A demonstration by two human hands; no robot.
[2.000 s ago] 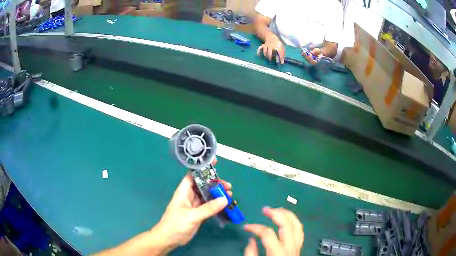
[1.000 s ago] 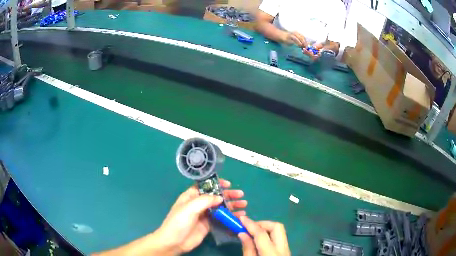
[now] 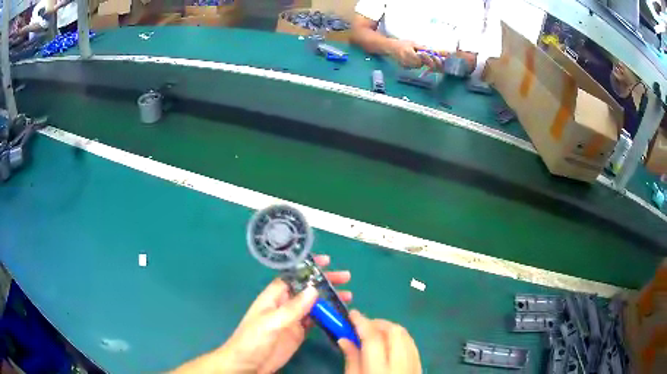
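A grey handheld fan unit (image 3: 280, 235) is held above the teal bench, its round spoked head up and its open handle pointing down to the right. A small circuit board (image 3: 303, 276) shows in the handle near the head. The blue battery (image 3: 333, 320) lies along the open handle. My left hand (image 3: 274, 321) is closed around the handle, with the thumb by the board and fingertips showing on the far side. My right hand (image 3: 382, 346) has its fingers on the lower end of the battery and handle; its grip there is partly hidden.
Grey handle covers (image 3: 585, 336) are piled at right beside a carton. Two small white pieces (image 3: 417, 284) lie on the bench. Beyond the white strip (image 3: 219, 191), the green conveyor (image 3: 329, 175) carries a grey fan part (image 3: 150, 107). A person works opposite, near a brown carton (image 3: 559, 109).
The battery, earlier tilted out over the handle, now lies more in line with it. My right hand has come in from apart onto its lower end. The fan part on the conveyor has moved right.
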